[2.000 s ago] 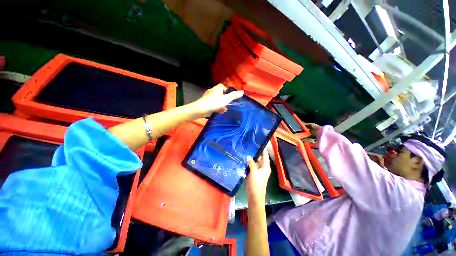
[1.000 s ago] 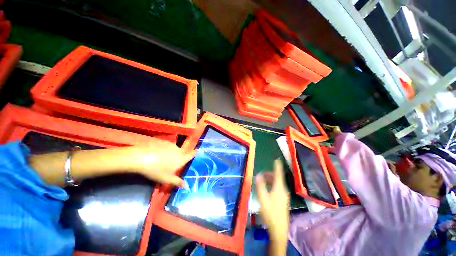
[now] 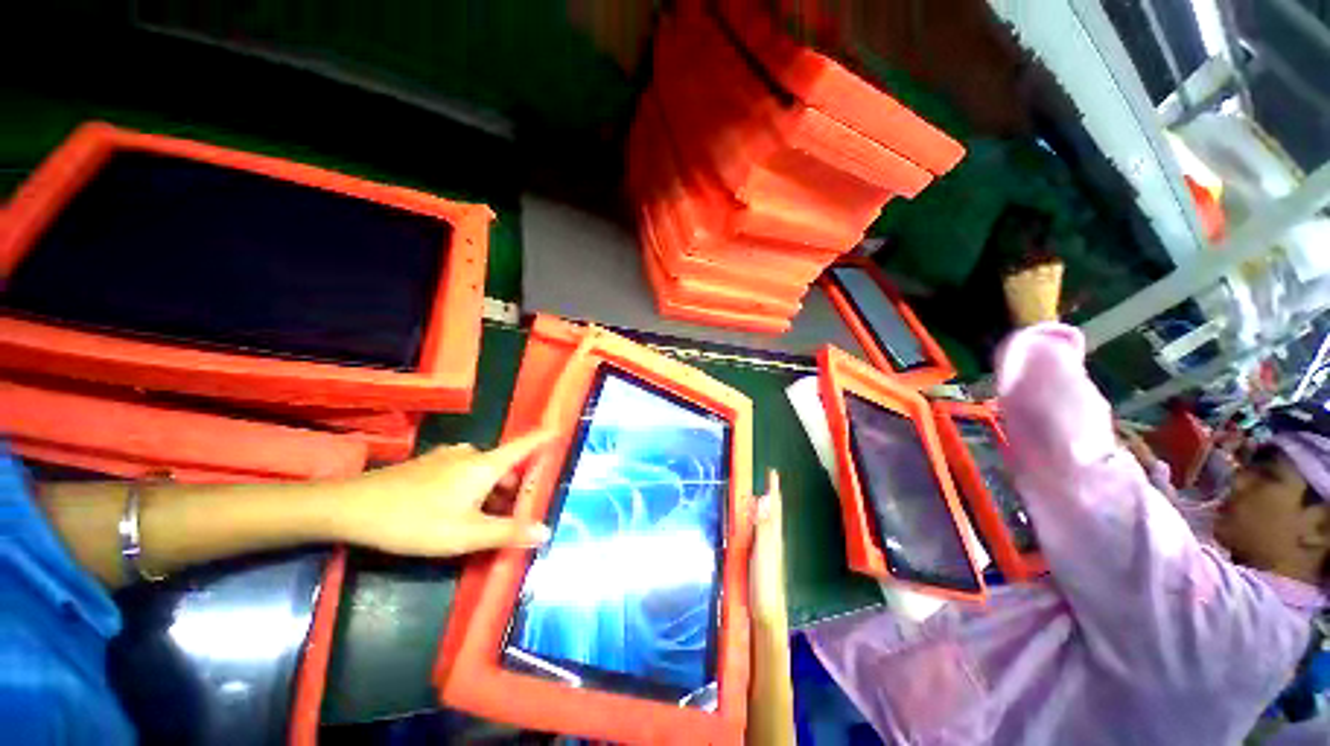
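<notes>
A tablet (image 3: 627, 532) with a lit blue swirl screen lies in an orange foam tray (image 3: 741, 481) in front of me. Bright glare bands cross the screen. My left hand (image 3: 416, 503) comes from the left, its spread fingers touching the tray's left rim beside the screen; no grip around the rim shows. My right hand (image 3: 767, 568) is upright along the tray's right side, fingertips at the rim; its palm and other fingers are largely hidden, so I cannot tell whether it grips.
A large dark tablet (image 3: 234, 255) lies in an orange tray at the upper left. A glossy dark tablet (image 3: 241, 627) lies below my left wrist. Stacked orange trays (image 3: 773, 175) stand at the back. Trayed tablets (image 3: 912, 496) lie to the right, near a coworker in pink (image 3: 1109, 583).
The lit tablet, held out of its tray earlier, now lies in it. My hands have come to the tray's sides. The gap to the lower-left tray has widened. The coworker's hand has risen.
</notes>
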